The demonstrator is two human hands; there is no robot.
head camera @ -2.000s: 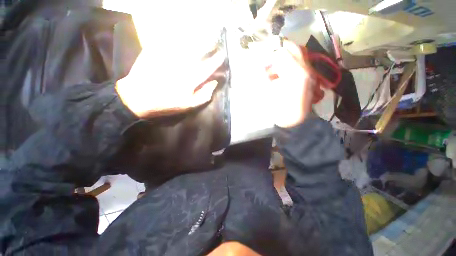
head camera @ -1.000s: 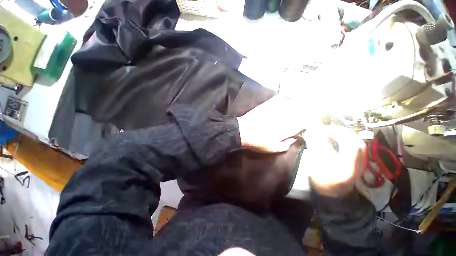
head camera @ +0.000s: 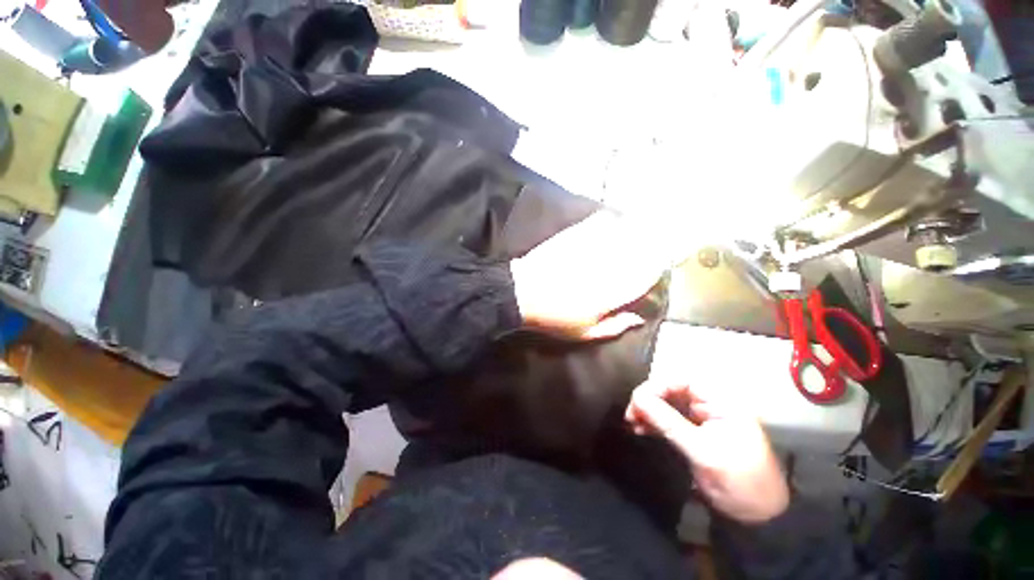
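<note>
A dark, shiny panel [head camera: 544, 385] runs from under my left forearm down to my lap. Its right edge lies near the middle. My left hand [head camera: 590, 272], partly lost in glare, lies over the panel, with its fingers bent on the edge. My right hand [head camera: 726, 448] is lower right, palm partly turned up, with curled fingers at the panel's lower right edge; whether they pinch it is unclear. The sewing machine's needle area [head camera: 782, 266] is above right, washed out by glare. Red-handled scissors [head camera: 833, 346] lie right of it.
Dark shiny material [head camera: 329, 193] is heaped on the white table [head camera: 113, 238] at left. The cream machine head [head camera: 850, 102] fills the upper right. Dark thread spools [head camera: 584, 17] stand at the top. A green box [head camera: 113, 142] is at far left. A black strip [head camera: 890, 414] lies beside the scissors.
My right hand has moved down and away from the needle area, uncovering the scissors and the pale table edge. My left hand stays on the panel. The view has shifted slightly.
</note>
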